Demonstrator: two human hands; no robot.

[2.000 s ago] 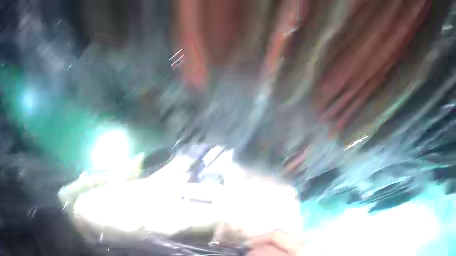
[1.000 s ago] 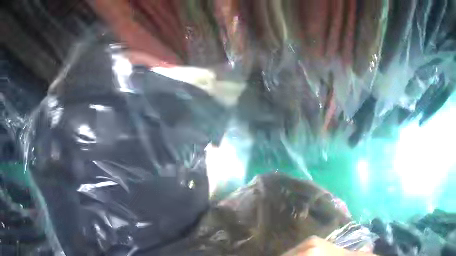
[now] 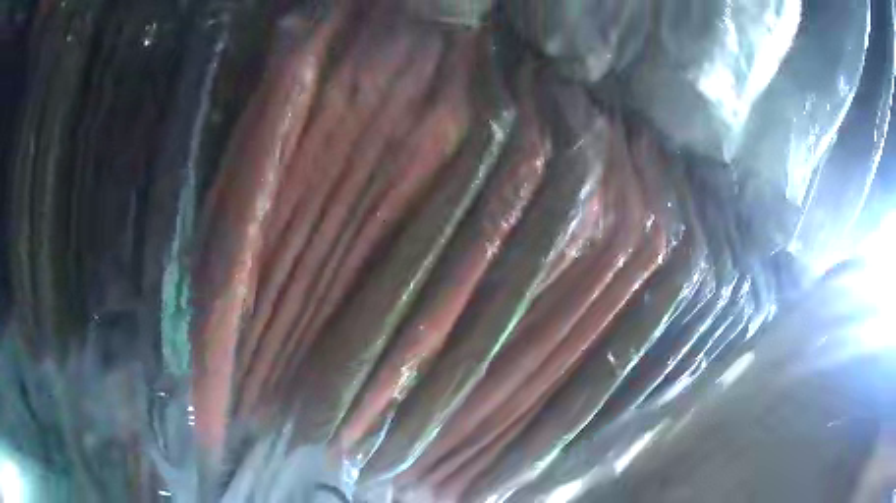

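Neither of my hands is in the picture. Rust-red garments hang close together in front of me, mixed with dark olive-brown ones, most in clear film with thin white glare lines. Their folds run slanting from upper right to lower left. Their top ends and any rail are hidden or unclear. A large brownish-grey surface, blurred, fills the lower right; I cannot tell whether it is a bagged garment.
Dark garments hang at the left. Pale grey-green film-wrapped items are at the upper right. A bright light glares at the right edge. Pale crumpled film shows at the bottom.
The view has swung from the green floor to the hanging garments, which now fill the middle. The dark bagged bundle, the brown bagged garment and the piece of hand at the bottom edge are out of view.
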